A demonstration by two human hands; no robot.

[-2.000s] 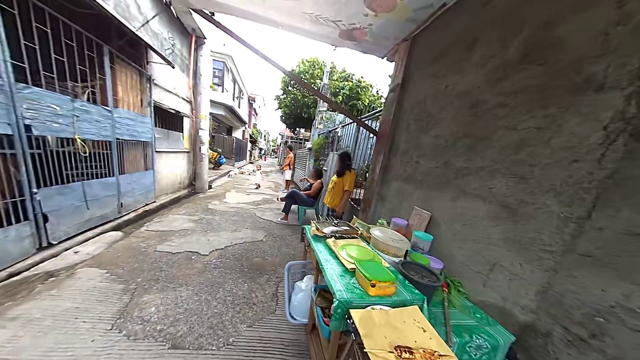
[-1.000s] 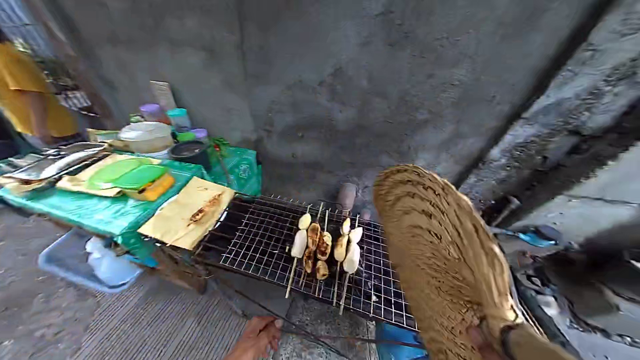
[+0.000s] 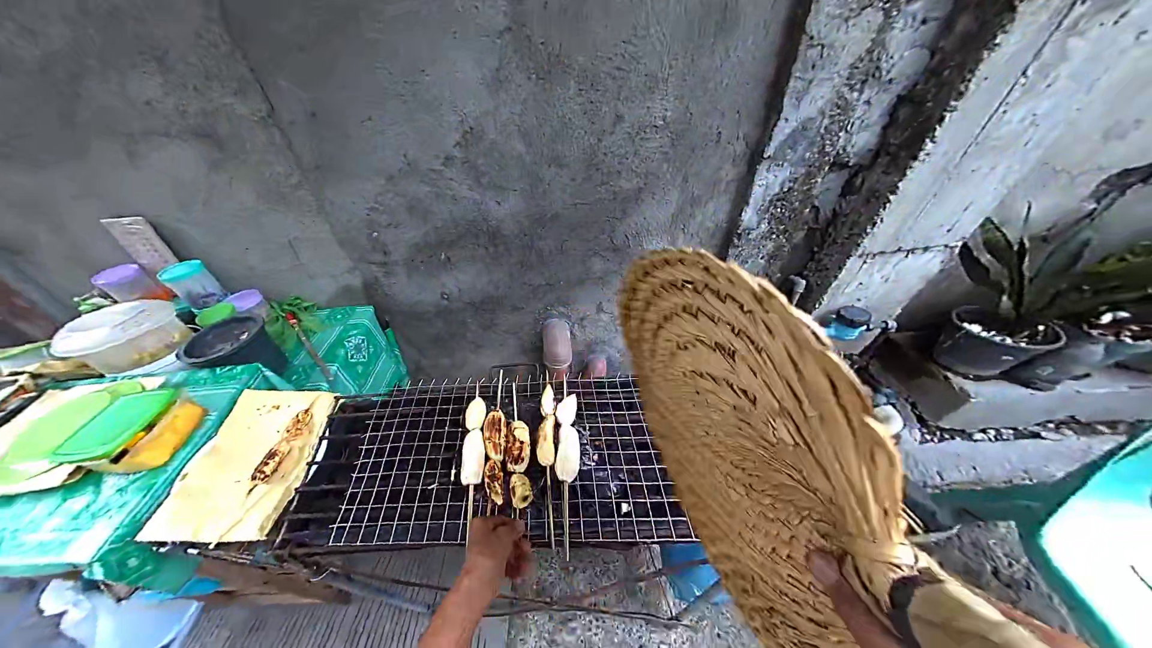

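A wire mesh grill [image 3: 405, 468] holds several skewers of peeled bananas. Two skewers in the middle carry browned, charred bananas [image 3: 494, 435]; pale bananas [image 3: 567, 453] are on the skewers either side. My left hand [image 3: 498, 546] is at the grill's front edge, its fingers closed at the lower ends of the browned skewers. In my right hand [image 3: 850, 589] is the handle of a large woven straw fan [image 3: 747, 432], upright over the grill's right end and hiding that part. Left of the mesh, a yellowish sheet [image 3: 238, 463] bears a dark, charred smear.
On the left table, covered in green plastic [image 3: 54, 531], stand a lidded clear tub [image 3: 121, 335], a black container [image 3: 232, 342] and green lids [image 3: 115, 423]. A concrete wall [image 3: 504, 180] rises behind the grill. Potted plants [image 3: 999, 337] stand on a ledge at right.
My left hand has moved up from below the grill to the skewer ends. The fan stays in my right hand. Two seconds ago the view looked along the street.
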